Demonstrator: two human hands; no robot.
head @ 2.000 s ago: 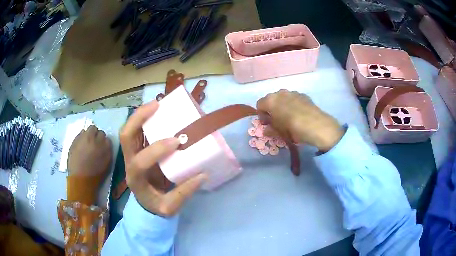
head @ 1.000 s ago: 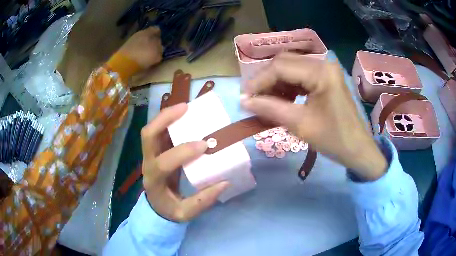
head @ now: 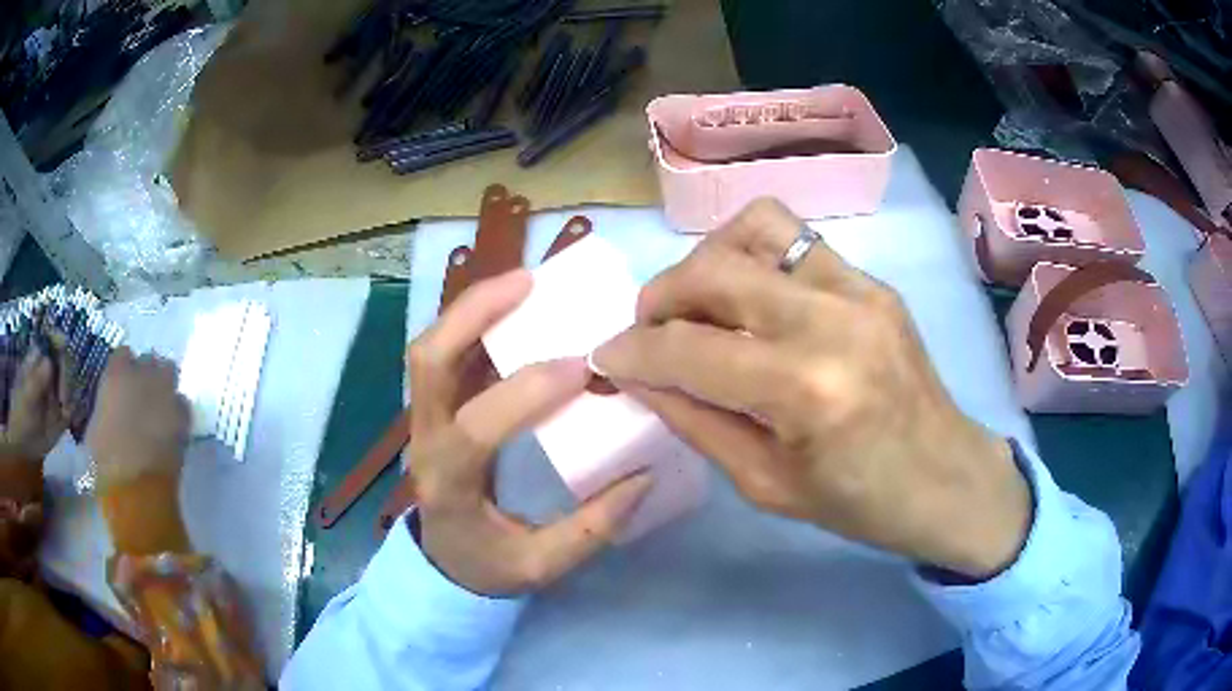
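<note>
My left hand (head: pixel 493 446) holds a pink box (head: pixel 595 439) by its sides, with a plain end turned up. My right hand (head: pixel 797 392) covers part of that end; its thumb and fingertips pinch a pale button cap (head: pixel 596 362) at the brown strap end (head: pixel 601 386). Most of this strap and the heap of button caps are hidden behind my right hand. Loose brown straps (head: pixel 497 243) lie crossed behind and left of the box.
Pink boxes stand at the back (head: pixel 777 186) and at the right (head: pixel 1108 385). Dark tubes (head: pixel 459 68) lie on brown paper (head: pixel 270 162). At left, a neighbour's hands (head: pixel 135 419) are by dark sticks and white sticks (head: pixel 243 378). A blue sleeve (head: pixel 1196 567) is at far right.
My right hand has come down onto the box end with a button cap in its fingertips. The neighbour's arm has withdrawn from the dark tubes to the left.
</note>
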